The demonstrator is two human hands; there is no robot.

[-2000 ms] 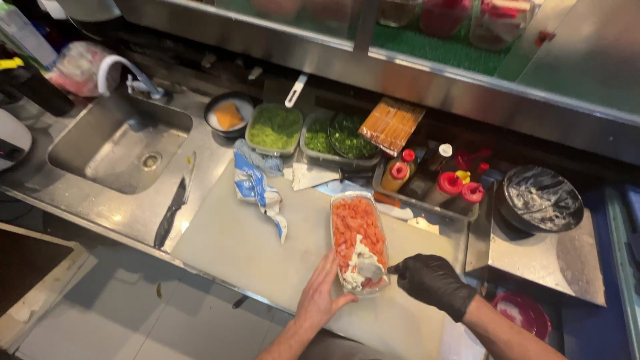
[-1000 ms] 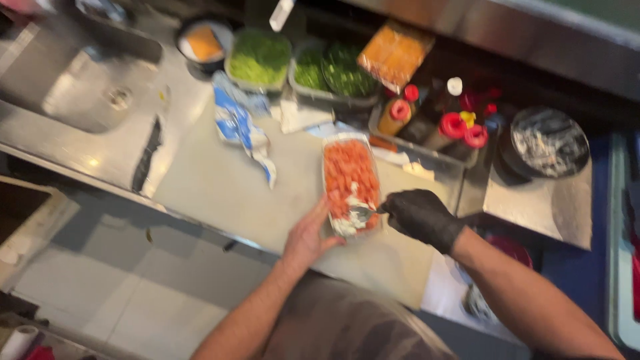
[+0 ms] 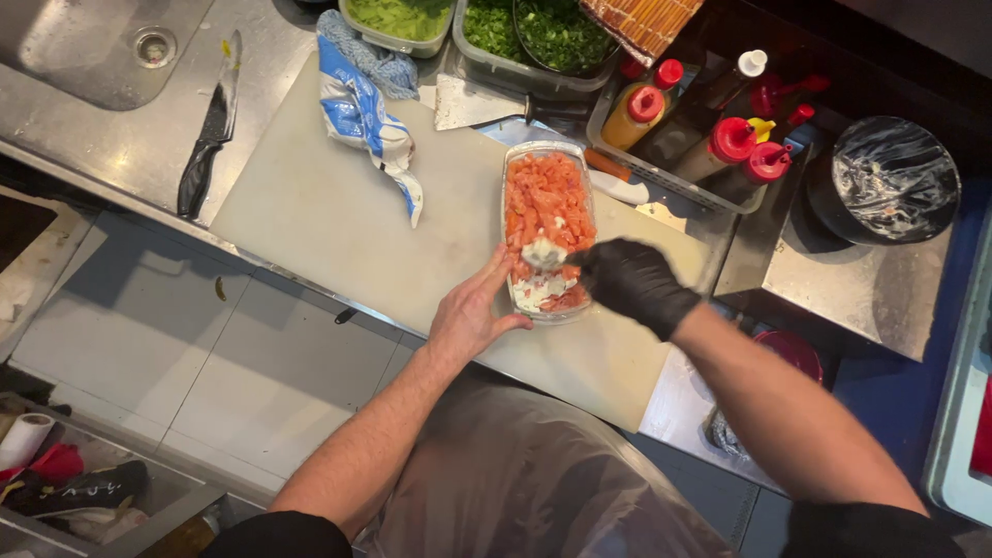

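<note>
A clear plastic container [image 3: 549, 310] of diced orange-pink fish [image 3: 546, 194] stands on the white cutting board [image 3: 325, 232], with a white creamy substance [image 3: 535, 294] at its near end. My bare left hand [image 3: 473, 310] rests against the container's near left side, thumb at the near rim. In a black glove, my right hand [image 3: 632, 283] is closed round the handle of a spoon [image 3: 545, 253], which is blurred, coated in white and over the fish. Most of the handle is hidden in the glove. A crumpled blue and white plastic package [image 3: 364, 116] lies left of the container.
A black-handled knife [image 3: 209, 147] lies between the sink [image 3: 101, 46] and the board. Behind are tubs of greens [image 3: 535, 85], a metal scraper [image 3: 473, 102], a white-handled knife [image 3: 616, 186] and a tray of sauce bottles [image 3: 674, 170]. A black bowl [image 3: 887, 182] stands at right.
The spoon in my right hand has moved up from the container's near end toward its middle, now with a white lump on it. My left hand stays at the container. The view has shifted closer.
</note>
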